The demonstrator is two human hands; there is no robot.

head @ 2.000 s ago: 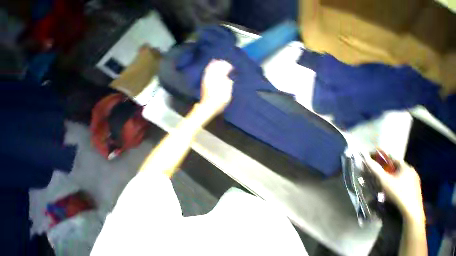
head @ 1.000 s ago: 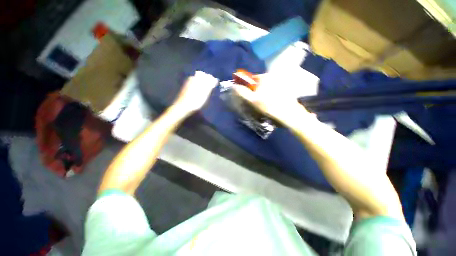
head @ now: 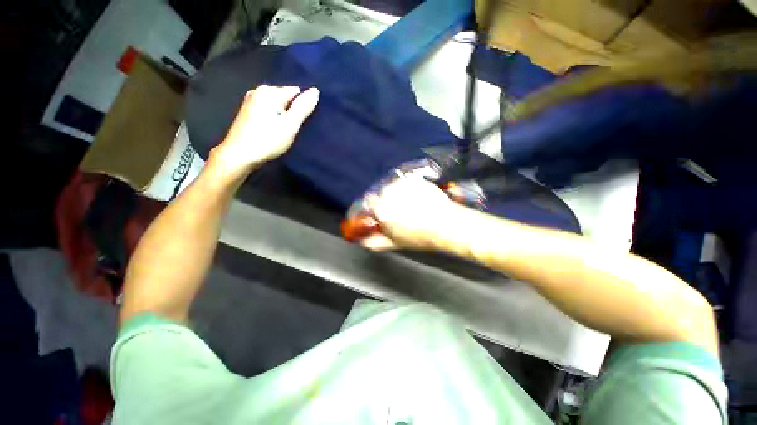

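Note:
A navy garment (head: 353,112) lies over the dark padded form (head: 220,91), whose rounded left end is bare. My right hand (head: 411,212) is closed on the red-orange handle of the steam iron (head: 423,170), which is over the near side of the garment; the iron is blurred and partly hidden by the hand. My left hand (head: 270,124) rests at the garment's left edge on the form, thumb raised; whether it pinches cloth is hard to tell.
A pale table (head: 315,257) runs under the form. A cardboard carton (head: 552,37) and a blue bar (head: 427,29) are at the far side. More navy cloth (head: 539,141) lies right, with dark blurred hoses crossing. A small lettered box (head: 178,170) and red bag (head: 79,220) are left.
The iron came from the right end onto the garment, then moved towards the near edge and turned. My left hand has shifted left and its thumb now shows. Hoses now cross the far side.

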